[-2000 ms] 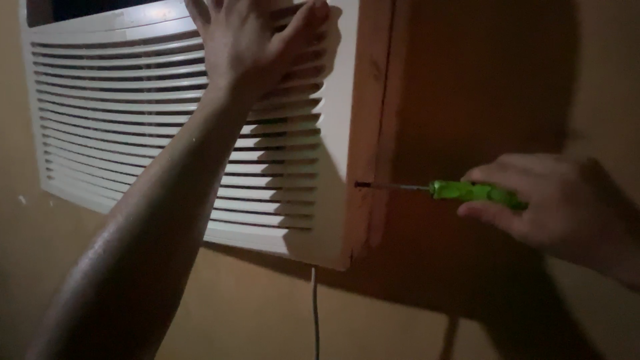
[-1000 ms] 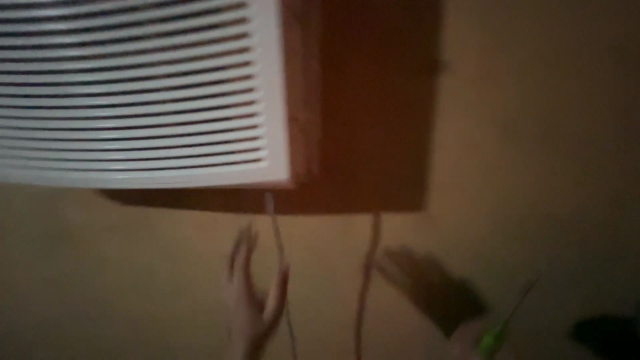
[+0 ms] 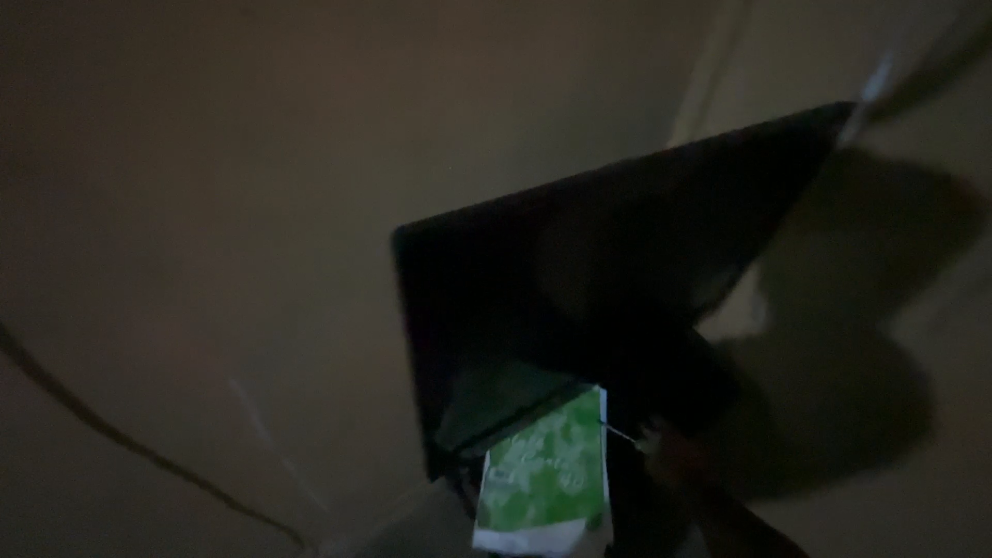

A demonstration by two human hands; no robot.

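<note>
The view is dark and blurred. My right hand (image 3: 674,457) is at the lower right of centre, closed around a screwdriver (image 3: 620,434) whose thin metal shaft points up and left. The shaft's tip lies in front of or against a green and white printed packet (image 3: 546,469); whether they touch I cannot tell. Behind both is a large black flat panel (image 3: 589,256), perhaps a screen, seen at a tilt. My left hand does not show.
A plain wall (image 3: 232,194) stands behind the black panel. A dark cable (image 3: 155,457) curves across the lower left. Dark shadows fall on the wall at the right.
The view has swung away from the white louvred air conditioner to the black panel. My left hand, on the grille two seconds ago, came off it and is out of view.
</note>
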